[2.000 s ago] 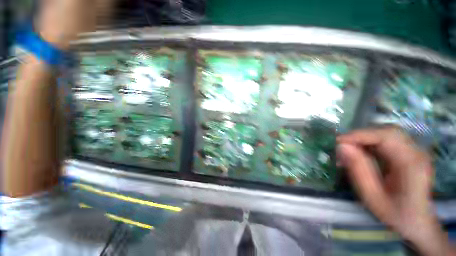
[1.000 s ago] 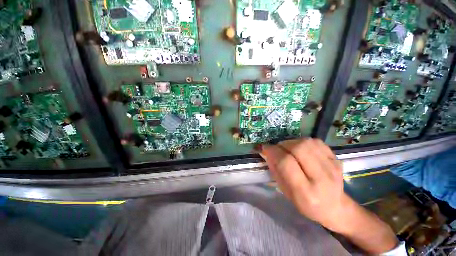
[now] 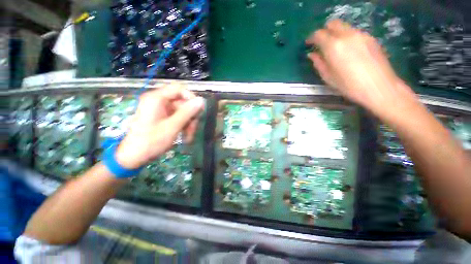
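My left hand (image 3: 160, 121), with a blue wrist strap (image 3: 118, 159), is over the carrier left of centre, fingers curled; whether it holds a part is hidden. My right hand (image 3: 351, 62) is over the green mat (image 3: 253, 46) beyond the conveyor, beside a pile of loose silvery parts (image 3: 351, 14). Its fingers are bent and blurred; I cannot tell if they hold anything. The centre carrier (image 3: 279, 154) holds green circuit boards (image 3: 247, 183), their upper ones washed out by glare.
The far conveyor rail (image 3: 258, 88) and near rail (image 3: 258, 240) border the carriers. Loose dark parts (image 3: 155, 46) lie at the back left, with a blue cord (image 3: 173, 45) across them. More grey parts (image 3: 445, 56) lie at the far right. Blue cloth (image 3: 13, 206) shows at the left edge.
My right hand has moved from the near edge of a board to the mat beyond the far rail. My left hand has come into view over the boards. The view has shifted towards the mat.
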